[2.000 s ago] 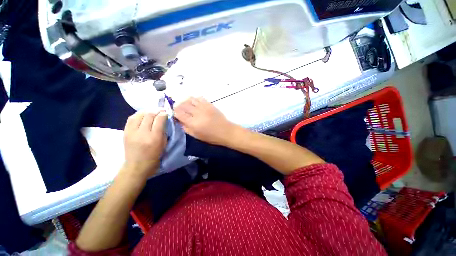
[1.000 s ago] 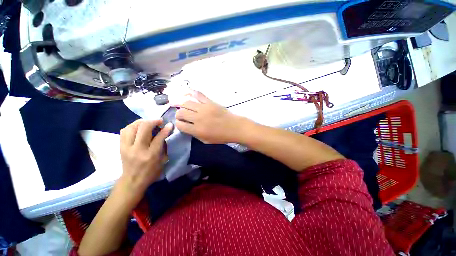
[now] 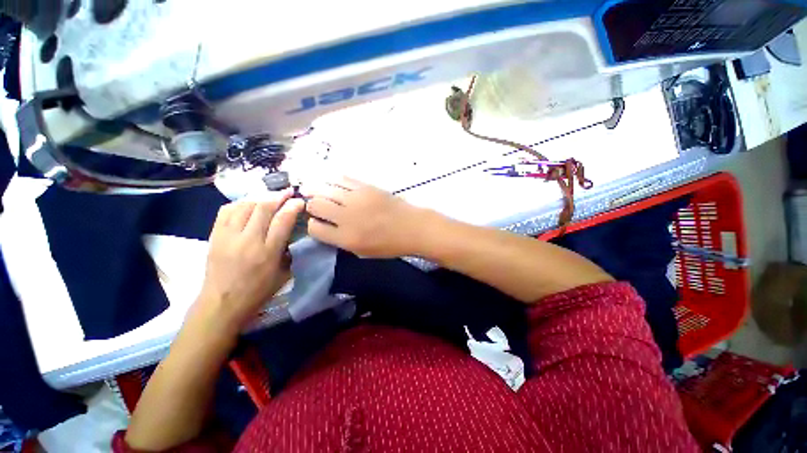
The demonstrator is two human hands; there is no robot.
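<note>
A pale grey-white piece [image 3: 311, 276] hangs from under my hands over the table's front edge, with navy cloth [image 3: 389, 281] beside it. My left hand [image 3: 252, 252] pinches the work at its upper edge, just below the presser foot area [image 3: 276, 180]. My right hand [image 3: 354, 217] rests beside it, fingertips on the same work; its grip is partly hidden by the fingers. A little dark cloth shows between the fingertips. The white sewing machine head [image 3: 354, 88] stands above my hands.
A navy cut panel [image 3: 106, 257] lies on the table at left. Snips [image 3: 531, 168] and a brown-red cord [image 3: 566, 199] lie on the bed at right. A red crate [image 3: 730, 305] with navy cloth stands at right. A white scrap [image 3: 495, 354] is near my lap.
Both hands have drawn closer together at the work. The dark and grey edge that showed between them is now mostly covered by the fingers. The camera view has shifted slightly.
</note>
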